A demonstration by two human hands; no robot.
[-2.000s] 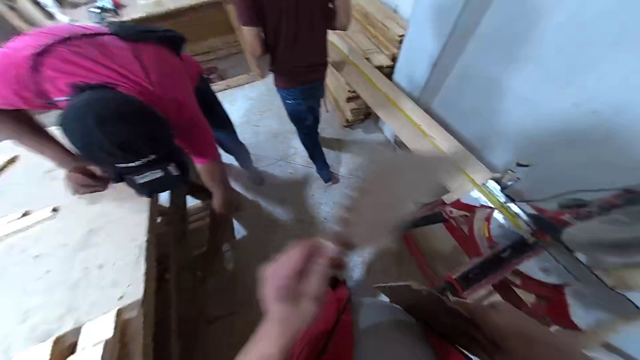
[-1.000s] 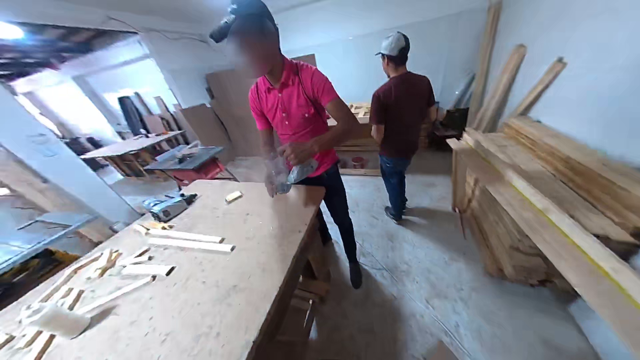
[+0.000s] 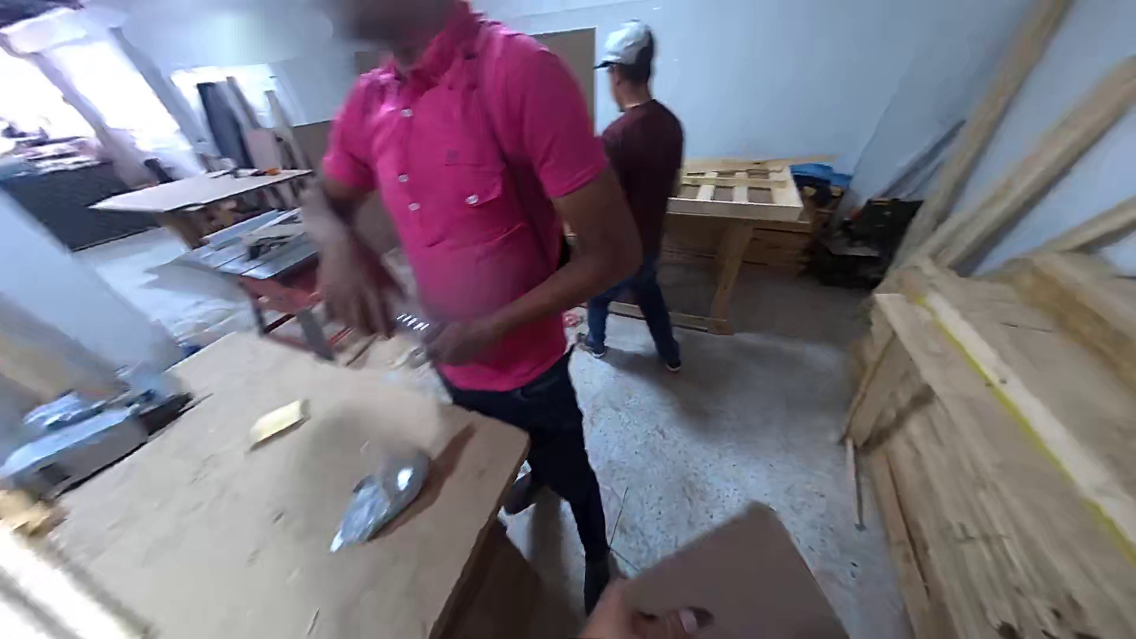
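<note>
At the bottom of the head view, one of my hands (image 3: 646,616) grips the edge of a flat brown sheet (image 3: 741,577), perhaps cardboard or sandpaper, with the thumb on its face. It looks like my left hand. My right hand is out of view. To the left of the sheet is a wooden workbench (image 3: 204,524), with a clear plastic packet (image 3: 382,497) and a small pale wood block (image 3: 278,422) lying on its top. Beyond the bench corner stands a person in a pink shirt (image 3: 470,177), whose blurred hands are low before the body.
A stack of lumber (image 3: 1003,461) rises at the right, with boards leaning on the wall. Another person in a dark red shirt (image 3: 646,169) stands by a far table (image 3: 737,210) holding a slatted wooden frame. A power tool (image 3: 80,435) sits at the bench's left edge.
The view has swung from the saw and floor to the room. The person in pink, bent over the bench at first, now stands upright. The packet, in that person's hands a second ago, now lies on the bench.
</note>
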